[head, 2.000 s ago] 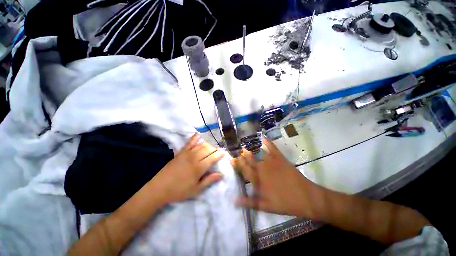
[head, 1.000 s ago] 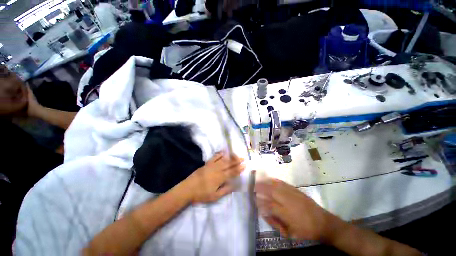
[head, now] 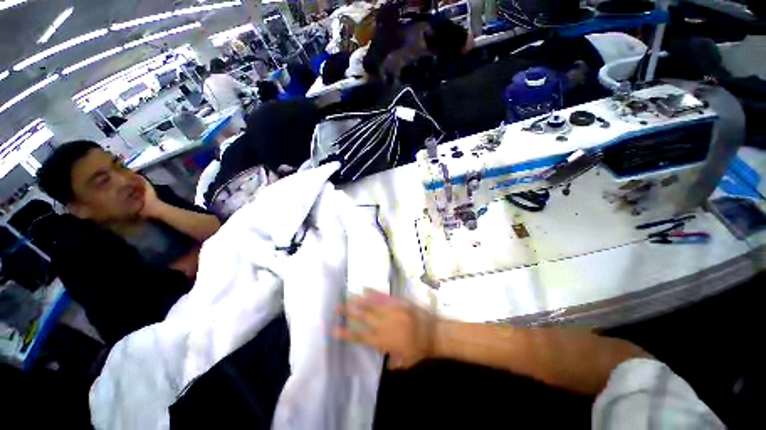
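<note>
White fabric with black parts lies over the table's left part and hangs over its front edge. A dark seam line runs along its right side. My right hand is on the right part of the white fabric, slightly blurred; I cannot tell whether its fingers grip the cloth. My left hand is not in view. The presser foot and needle area of the white sewing machine is behind and to the right of my right hand, apart from the fabric.
Thread snips lie at the right of the machine bed. Black-handled scissors lie behind the needle area. A person sits at the left, head on hand. White cords fan over black cloth behind.
The view has lifted and widened. The white fabric has come away from the needle area to the left and front. My left hand has left the picture; my right hand has moved left onto the cloth.
</note>
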